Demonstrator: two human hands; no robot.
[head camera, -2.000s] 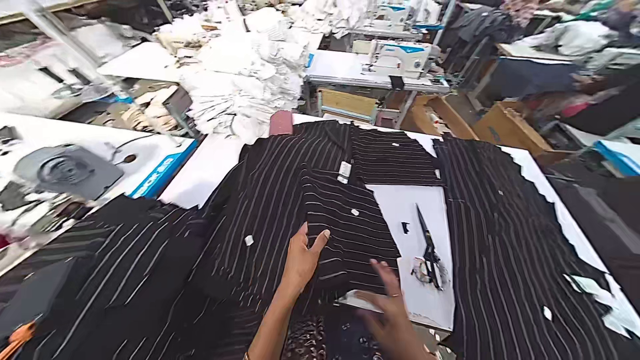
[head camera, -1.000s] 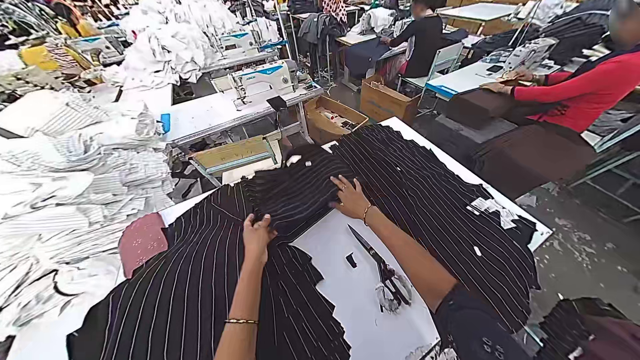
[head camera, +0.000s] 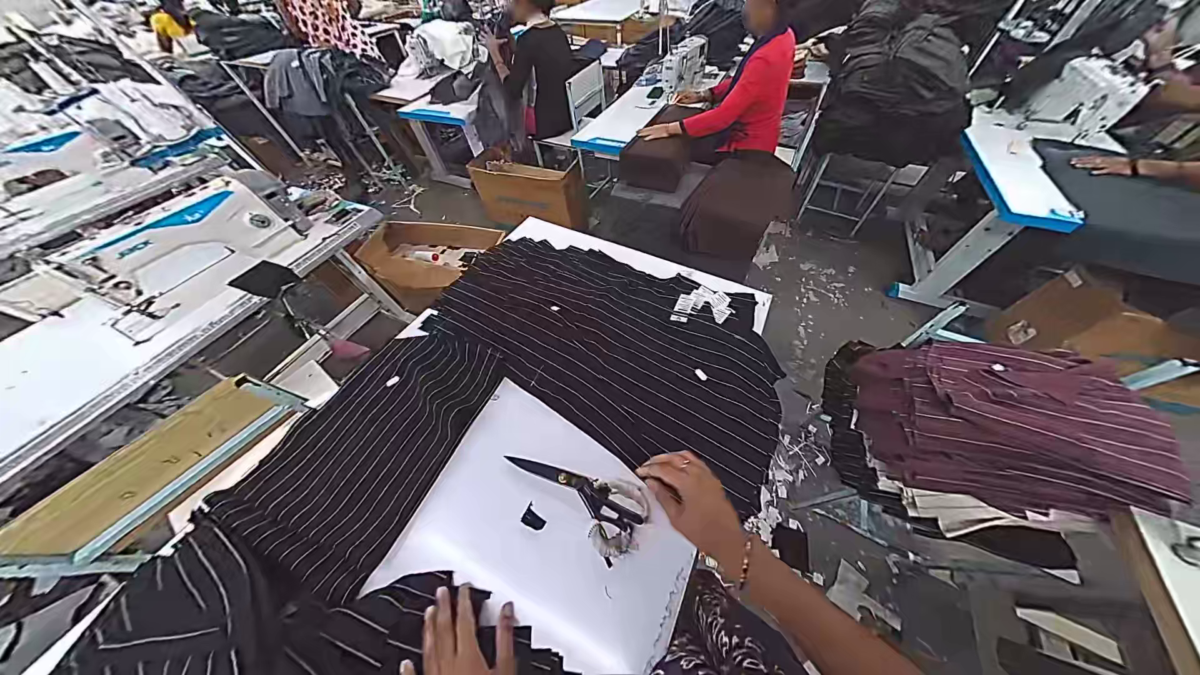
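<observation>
My left hand (head camera: 461, 633) lies with fingers spread on dark pinstriped fabric at the bottom of the view. My right hand (head camera: 689, 492) is at the right part of the white table, its fingers bent beside the scissors' wrapped handles and at the edge of the striped fabric; whether it grips anything cannot be told. Black-bladed fabric scissors (head camera: 586, 487) lie partly spread on the white tabletop (head camera: 469, 534), a small black scrap (head camera: 532, 516) near them. Black pinstriped fabric pieces (head camera: 609, 347) cover the far and left parts of the table. White paper labels (head camera: 703, 303) rest on the far fabric.
A stack of maroon striped fabric (head camera: 1017, 422) stands at the right. Cardboard boxes (head camera: 530, 192) are beyond the table. A sewing machine (head camera: 178, 244) is at the left. A co-worker in red (head camera: 755, 89) sits at another machine ahead. Scraps litter the floor.
My right hand has come back from the far striped fabric to beside the scissors. My left hand has moved nearer to me, onto the fabric at the bottom. The view has turned right.
</observation>
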